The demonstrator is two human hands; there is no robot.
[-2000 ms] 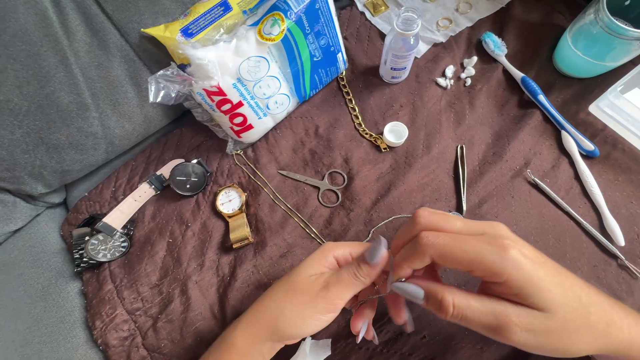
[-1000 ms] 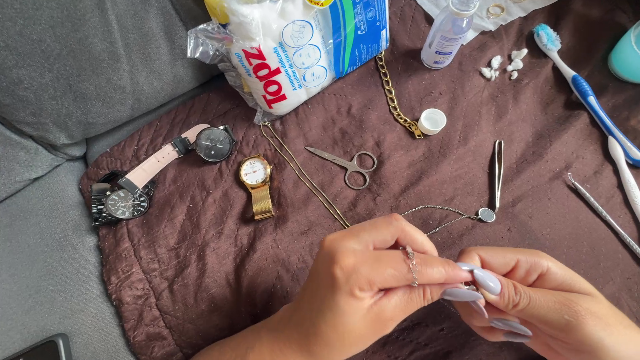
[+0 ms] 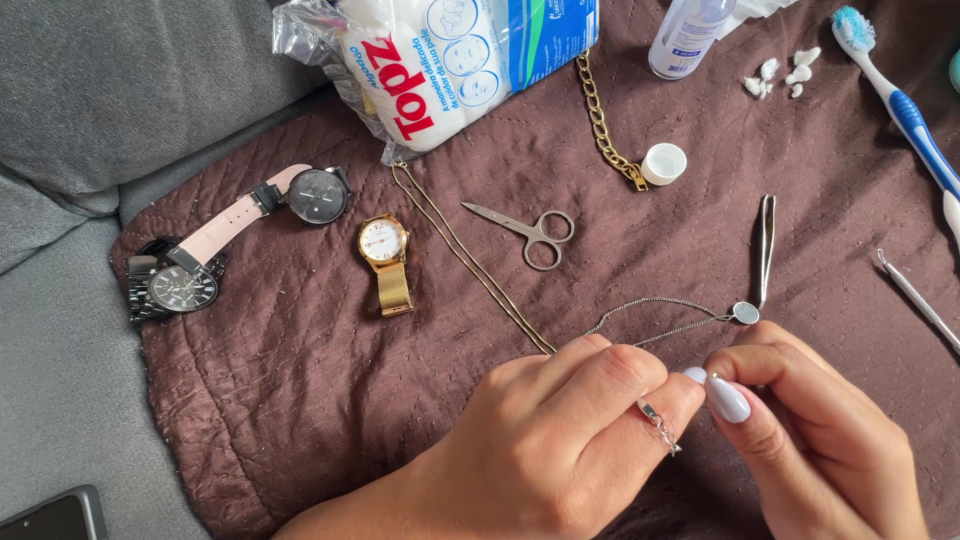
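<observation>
My left hand (image 3: 577, 427) is closed, with a silver chain piece (image 3: 658, 426) showing between its fingers. Its fingertips meet those of my right hand (image 3: 802, 420), which pinches a tiny shiny piece (image 3: 716, 376) at the thumbnail; the rest of that piece is hidden. Just beyond the hands lies a fine silver chain with a round pendant (image 3: 745, 313), beside metal tweezers (image 3: 766, 251). A thin gold chain (image 3: 480, 274) runs toward my left hand. Small scissors (image 3: 529, 229) lie farther off, left of the tweezers.
On the brown quilted cloth (image 3: 300, 390) are a gold watch (image 3: 384, 244), two dark watches, a cotton bag (image 3: 420, 67), a gold link bracelet (image 3: 600, 124), a white cap (image 3: 664, 163), a bottle (image 3: 686, 37), cotton bits (image 3: 799, 73), a toothbrush (image 3: 904, 112) and a metal tool (image 3: 919, 300). A phone (image 3: 56, 517) lies lower left.
The view has shifted. My left hand has turned from palm inward to back upward, and the silver chain piece now shows between its fingers. The round pendant, hidden two seconds ago, is uncovered.
</observation>
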